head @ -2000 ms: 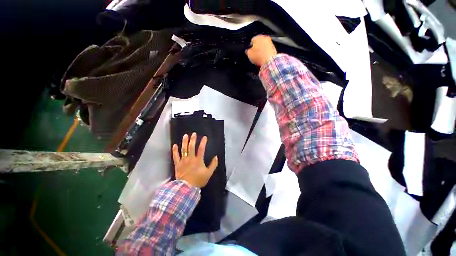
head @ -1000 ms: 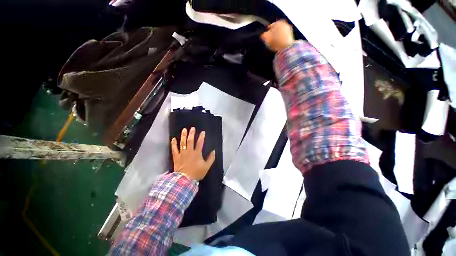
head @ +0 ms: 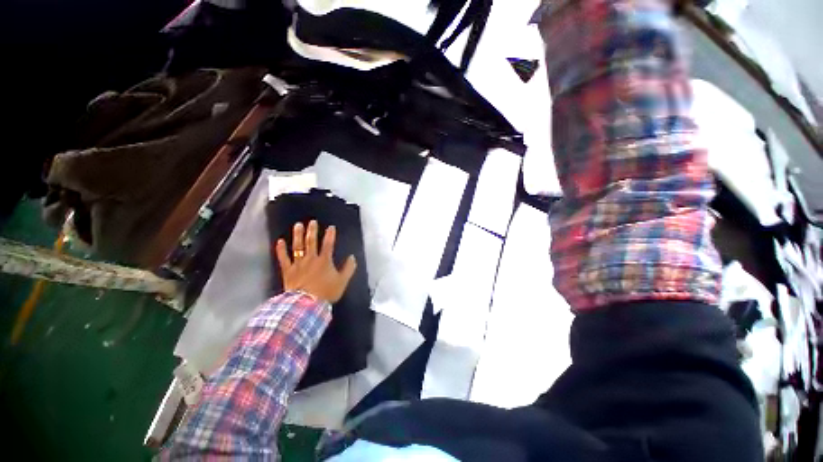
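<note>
A stack of black cut fabric panels (head: pixel 347 316) lies on white marker paper (head: pixel 224 275), with a small white piece (head: pixel 291 185) showing at its far edge. My left hand (head: pixel 314 271) rests flat on the stack, fingers spread, a ring on one finger, gripping nothing. My right arm in a plaid sleeve (head: pixel 632 180) reaches up to the top edge; the right hand is out of the picture, so what it touches is hidden. Long white paper pieces (head: pixel 431 212) lie to the right of the stack over dark cloth.
Brown cloth (head: pixel 135 162) is heaped at the left beside a brown edge strip. A pale rail (head: pixel 90 271) crosses above the green floor (head: pixel 81 361). Dark cloth with curved white paper (head: pixel 347 54) lies at the far side. White and black scraps (head: pixel 799 298) lie at far right.
My right arm has moved right and farther up, taking the hand out of the picture. The view has shifted, so the stack appears farther left. My left hand stays flat on it.
</note>
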